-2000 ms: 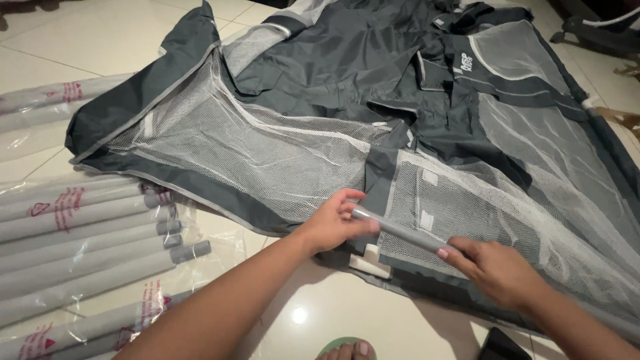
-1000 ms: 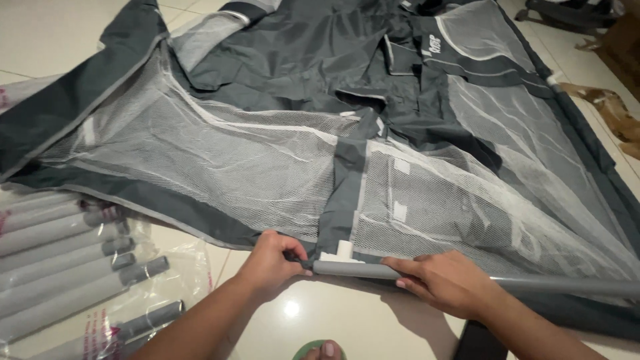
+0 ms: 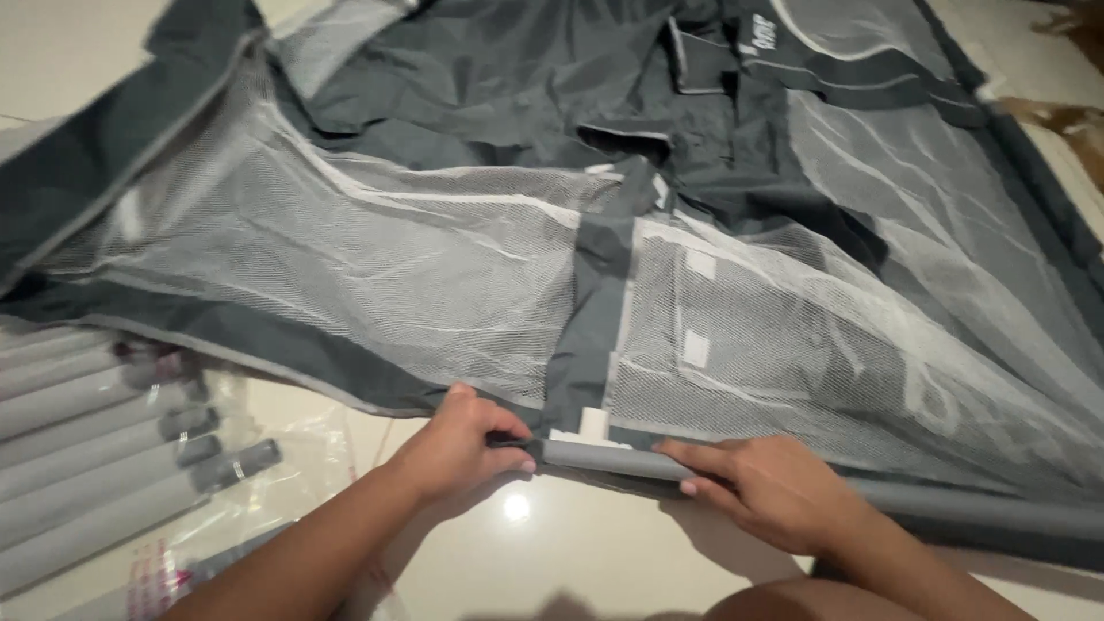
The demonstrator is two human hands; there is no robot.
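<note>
A dark grey fabric cover with mesh panels (image 3: 448,267) lies spread over the floor. Along its near edge runs a grey tube (image 3: 617,459), beside a white plastic T-shaped fitting (image 3: 593,429). My left hand (image 3: 466,444) pinches the dark fabric edge just at the tube's left end. On the tube, right of the fitting, my right hand (image 3: 759,483) grips with thumb and fingers. The tube continues right past that hand along the fabric hem. Whether the tube's end is inside the fabric sleeve cannot be told.
Several grey tubes with darker end pieces (image 3: 78,466) lie in clear plastic bags at the left, partly under the fabric. Brown material (image 3: 1065,129) is on the tiled floor (image 3: 466,561) at the far right. A bare knee or leg shows at the bottom edge.
Two seconds ago the tube was held slanting over the mesh; it now lies along the near hem by the white fitting. My left hand has gone from the tube to the fabric edge.
</note>
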